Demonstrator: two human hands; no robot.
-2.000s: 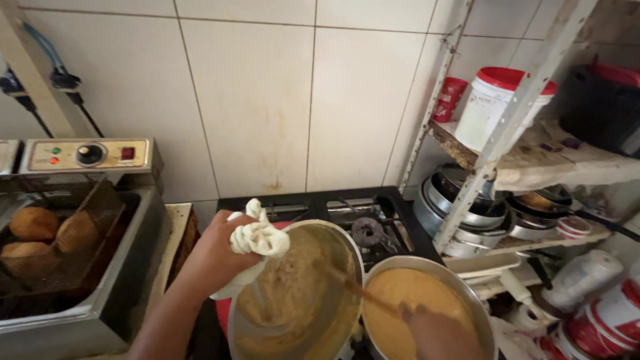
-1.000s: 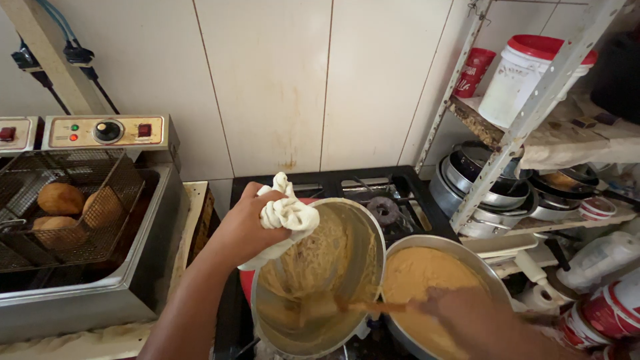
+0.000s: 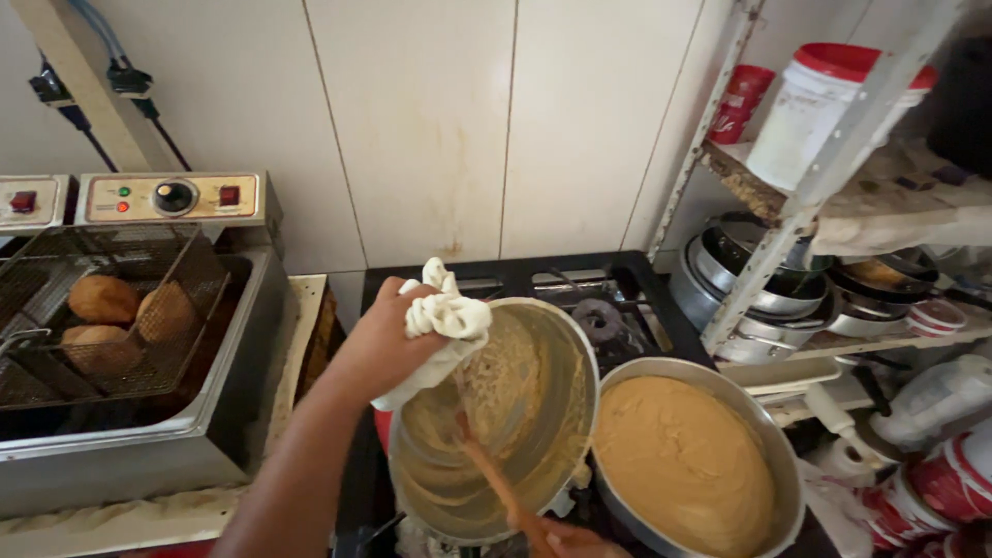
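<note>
My left hand (image 3: 403, 333) is closed around a bunched white cloth (image 3: 449, 318) at the upper left rim of a tilted metal pot (image 3: 535, 457). Tan residue coats the inside of that pot. At the bottom, my right hand (image 3: 577, 539) grips the handle of a wooden spoon (image 3: 492, 473), whose far end is inside the tilted pot, blurred against the residue. Close on the right stands a second round metal pot (image 3: 790, 496), holding a thick, smooth tan mixture (image 3: 682, 457).
Both pots are over a black gas stove (image 3: 643, 287). To the left is a deep fryer (image 3: 232, 418) whose wire basket (image 3: 178, 372) holds several browned pieces (image 3: 105, 300). A metal shelf (image 3: 783, 248) at right carries stacked pans (image 3: 767, 294) and a white bucket (image 3: 806, 116).
My right hand and the wooden spoon have moved from over the right pot to the tilted pot. My left hand keeps its hold on the cloth at the rim.
</note>
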